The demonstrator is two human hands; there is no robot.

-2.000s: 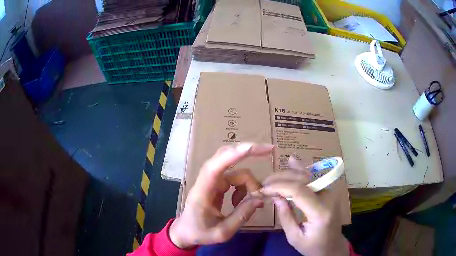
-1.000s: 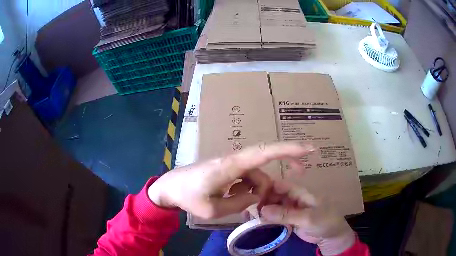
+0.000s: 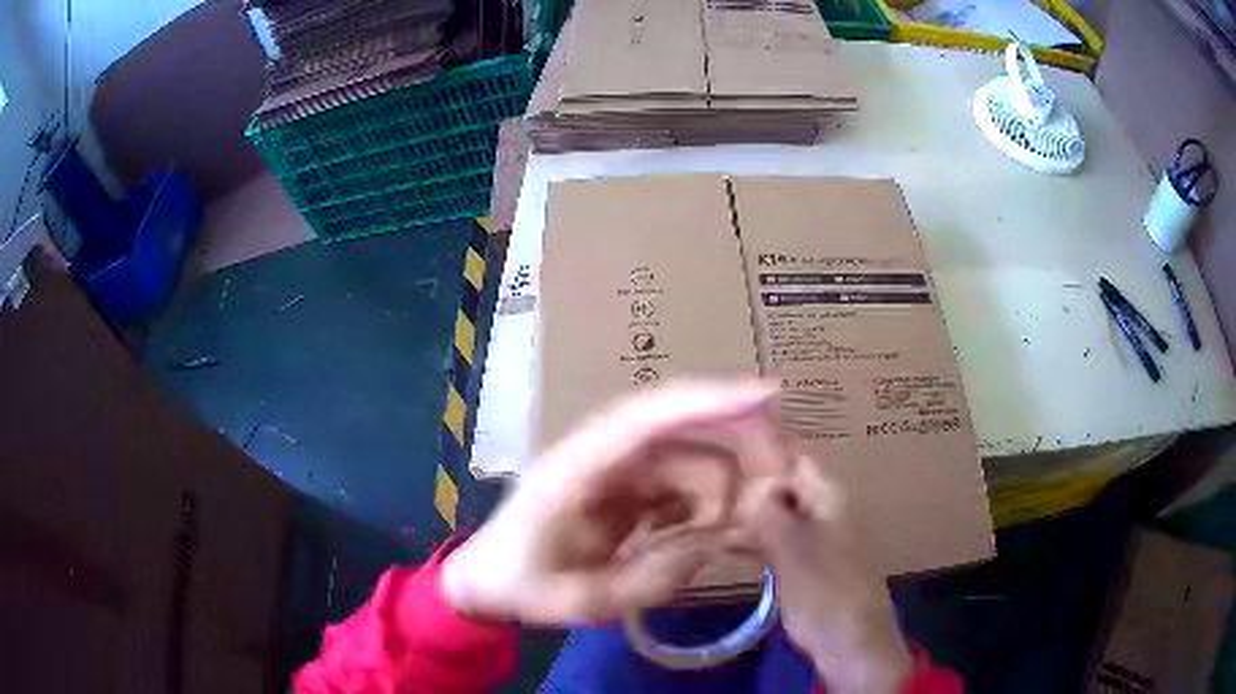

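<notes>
A flat brown carton (image 3: 651,231) with "K16" print, icons and dark bars lies on the table in front of me. My left hand (image 3: 624,502) and my right hand (image 3: 827,556) meet over its near part, both blurred. A cream-white masking tape roll (image 3: 705,654) hangs below the hands, at the carton's near edge. Its contact with the fingers is blurred. The fingers hide part of the carton's print.
A flat carton stack (image 3: 678,129) lies at the table's back. Marker pens (image 3: 1132,325), a white pen cup (image 3: 1174,217) with scissors and a small white fan (image 3: 1030,122) are at right. A green crate (image 3: 407,156) with cartons stands back left. A blue bin (image 3: 142,251) is further left.
The tape roll has gone from beside my right hand to below both hands. The hands remain together over the carton. The view has shifted slightly.
</notes>
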